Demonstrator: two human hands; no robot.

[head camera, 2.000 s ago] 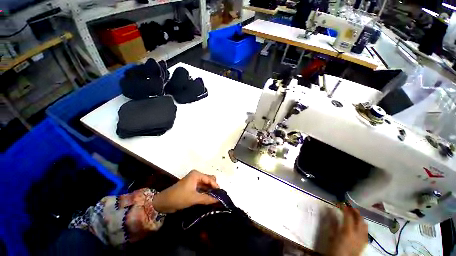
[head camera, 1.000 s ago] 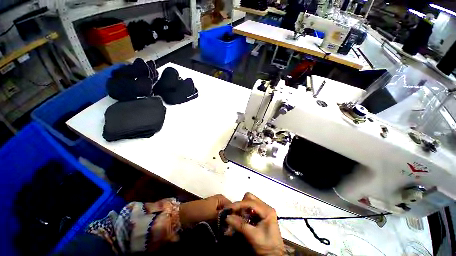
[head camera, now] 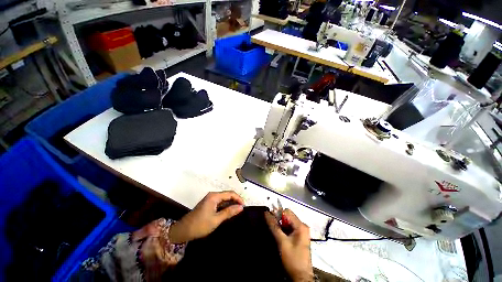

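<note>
A black workpiece [head camera: 236, 242] hangs between my hands at the table's front edge, hard to tell from the dark clothing. My left hand [head camera: 212, 213] pinches its upper left edge. My right hand [head camera: 293, 242] is at its upper right edge and holds small red-handled thread snips [head camera: 284, 220], blades pointing up. A thin black strip [head camera: 358, 239] runs right from my right hand across the table. The white sewing machine [head camera: 352, 137] stands beyond my hands, its lamp lit at the needle area [head camera: 275, 175].
A stack of flat black panels [head camera: 140, 133] lies on the table's left end. Puffy black pieces [head camera: 186, 99] lie beyond it. A blue bin [head camera: 49, 215] with dark pieces is at the left. More black fabric [head camera: 336, 184] sits under the machine arm.
My right hand came from the machine's right end to the workpiece, then shifted slightly right with the snips. The workpiece is now raised and spread between my hands.
</note>
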